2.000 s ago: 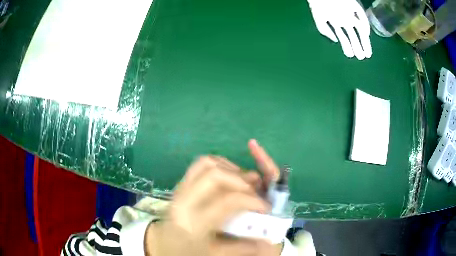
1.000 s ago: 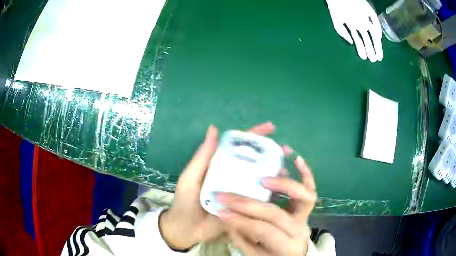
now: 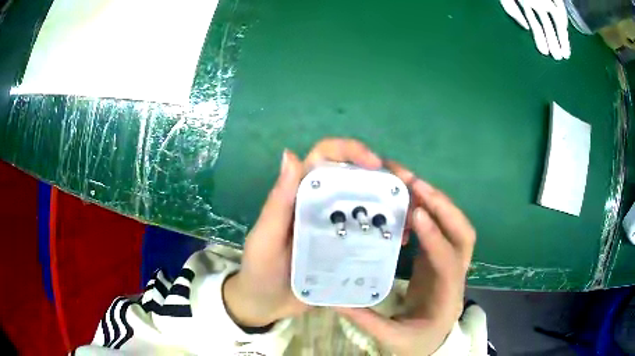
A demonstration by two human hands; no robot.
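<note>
A white rounded travel plug adapter (image 3: 341, 261) is held up between my two bare hands, over the table's front edge. Its pale back face is turned toward me, with corner screws, faint print and three metal plug pins (image 3: 361, 221) with dark bases. My left hand (image 3: 268, 257) grips its left side, with fingers behind the top edge. My right hand (image 3: 438, 271) holds its right side and lower edge. The front face is hidden.
A thin white pad (image 3: 566, 161) lies at right on the green table (image 3: 418, 90). A white glove (image 3: 544, 24) and part of a clear container (image 3: 595, 12) are at top right. A large white sheet (image 3: 118, 52) lies at left. Part of a white block shows at the right edge.
The adapter has turned in my hands from a blurred side view to its pinned back facing me. The view has shifted right to left, so the waiting adapters at right are mostly out of frame.
</note>
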